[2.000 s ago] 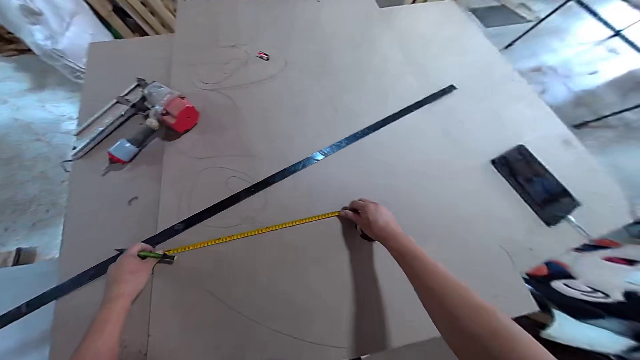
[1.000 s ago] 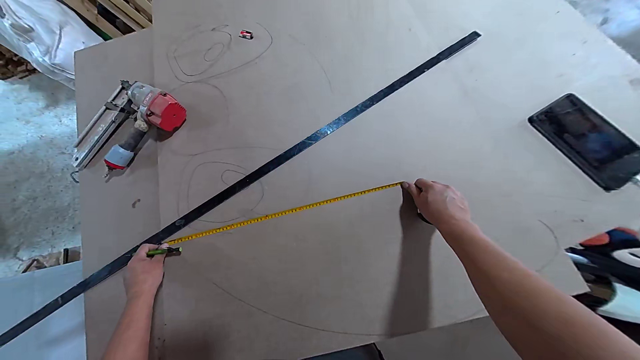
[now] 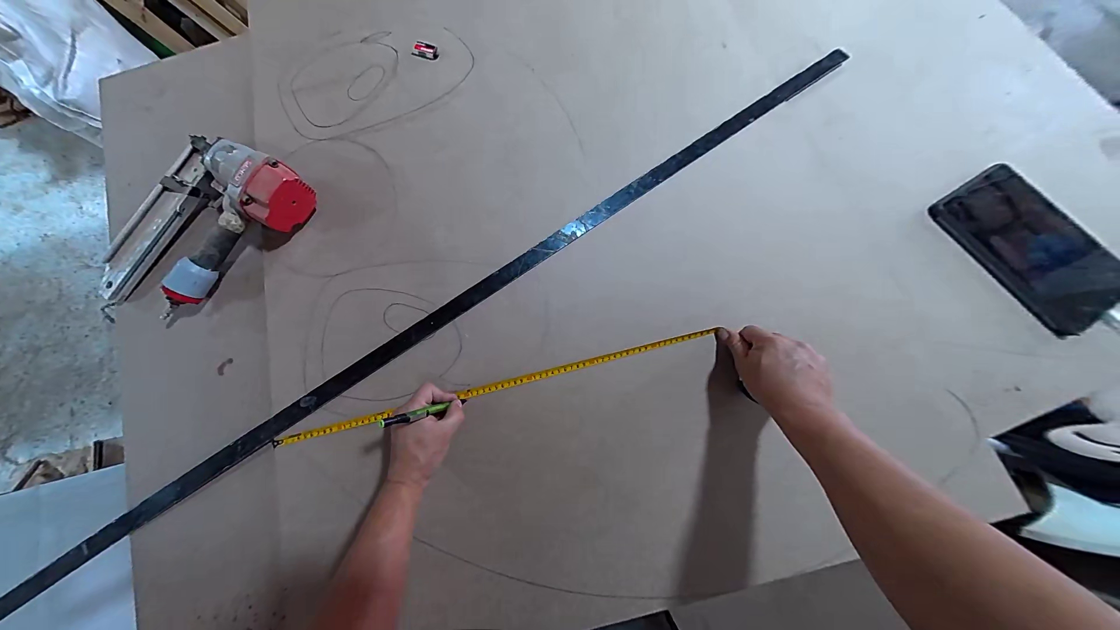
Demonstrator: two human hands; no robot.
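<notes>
A yellow measuring tape (image 3: 569,371) runs slantwise over a large board (image 3: 560,490), its hooked end beside a long dark metal bar (image 3: 490,284). My left hand (image 3: 426,429) holds a green and black pen (image 3: 418,414) and rests at the tape, partway along it. At the tape's other end my right hand (image 3: 783,367) grips the tape measure; its case is mostly hidden under the palm. Curved pencil lines mark the board around the bar and below the tape.
A red and grey pneumatic nailer (image 3: 254,188) lies at the upper left. A small red and black object (image 3: 425,50) sits near the top. At the right lies a dark phone (image 3: 1028,249) with a cable at its lower corner. White sheeting (image 3: 66,66) is beyond the board's upper left corner.
My left hand has moved right along the tape with the pen, away from the hooked end by the bar. More tape is out than two seconds ago.
</notes>
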